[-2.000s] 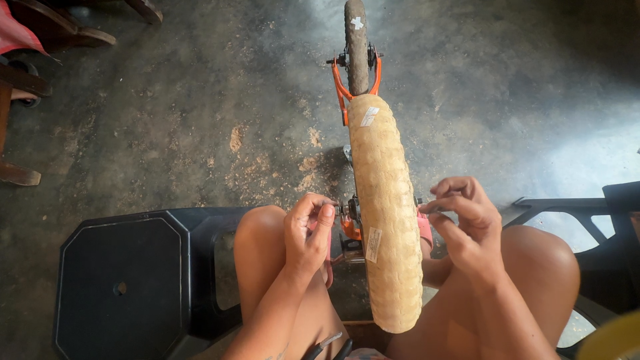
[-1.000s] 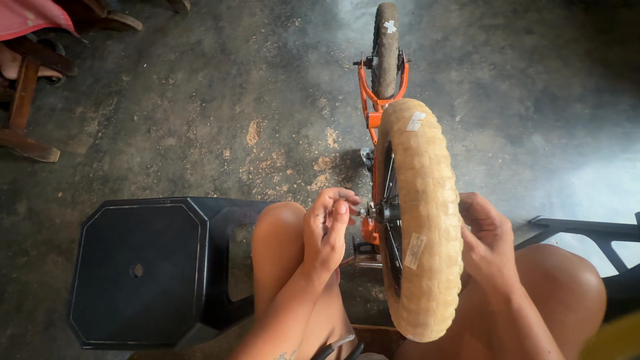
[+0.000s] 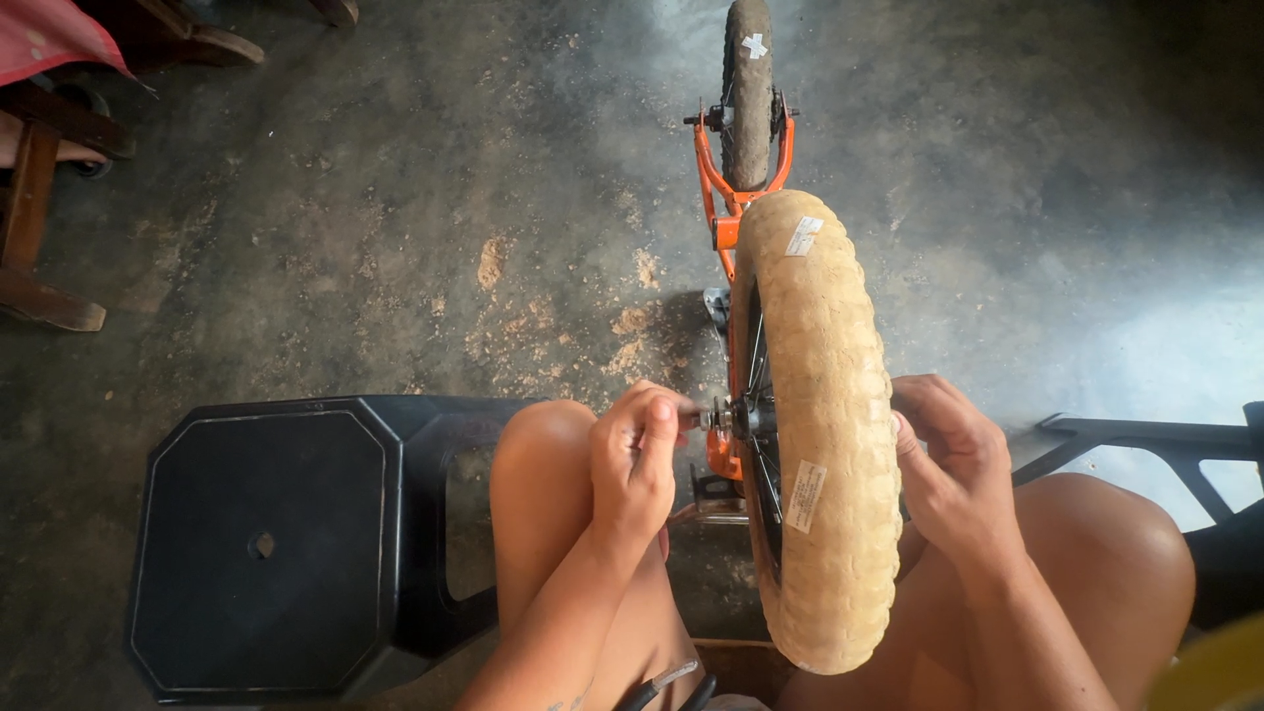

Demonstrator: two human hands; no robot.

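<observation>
A bicycle wheel with a cream knobby tyre (image 3: 825, 395) stands upright between my knees, bearing two paper stickers. My left hand (image 3: 642, 444) has its fingertips at the left end of the wheel's axle (image 3: 716, 417), where nuts show. On the tyre's other side is my right hand (image 3: 953, 454), its fingers beside the wheel; the tyre hides what they touch. Beyond it lies the orange bicycle frame (image 3: 726, 232) with the other wheel, whose tyre (image 3: 748, 109) is grey-brown and has a white cross-shaped mark. A tool with dark handles (image 3: 657, 686) lies by my lap.
A black plastic stool (image 3: 262, 553) stands at the left, and another black plastic piece of furniture (image 3: 1165, 434) is at the right. Wooden furniture legs (image 3: 35, 197) and a pink cloth (image 3: 54, 39) are at the upper left. Crumbly debris (image 3: 632, 321) lies on the concrete floor.
The near wheel has tilted, so that its left side and spokes show. My right hand has moved from the right axle end to beside the tyre. The view has shifted a little.
</observation>
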